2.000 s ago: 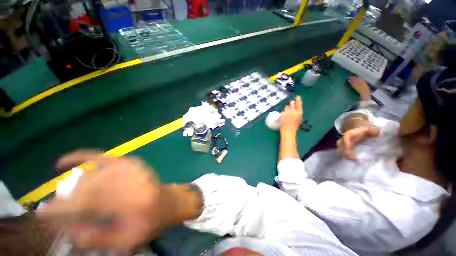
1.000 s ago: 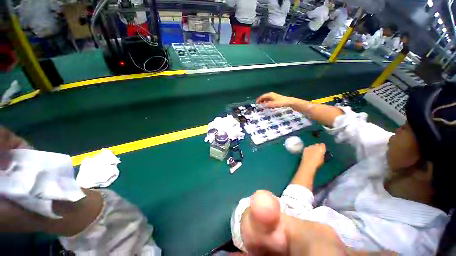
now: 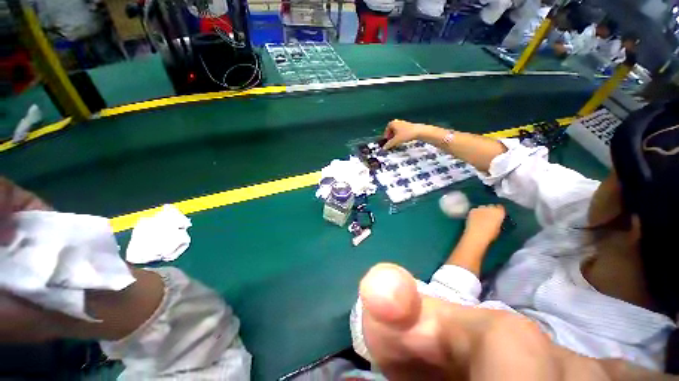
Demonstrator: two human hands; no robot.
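Observation:
My left hand (image 3: 18, 201) is at the left edge, partly cut off, with a white wiping cloth (image 3: 63, 257) held in it and draped over it. My right hand (image 3: 439, 335) is large and close at the bottom right. Its thumb points up and the fingers are out of view or hidden, so I cannot tell whether it holds anything. A crumpled white cloth (image 3: 159, 237) lies on the green mat by the yellow line, right of the left hand. No watch head can be made out in my hands.
A clear square bottle (image 3: 337, 211) stands before crumpled wipes (image 3: 354, 175), with small dark parts (image 3: 361, 227) beside it. A coworker at right reaches over a blister tray (image 3: 424, 173); a round white wad (image 3: 453, 203) lies near their other hand. A black dispenser (image 3: 216, 63) stands at the back.
My hands have moved apart since two seconds ago, the left at the left edge with the cloth, the right at bottom right. Over the last second they barely moved; the view shifted slightly.

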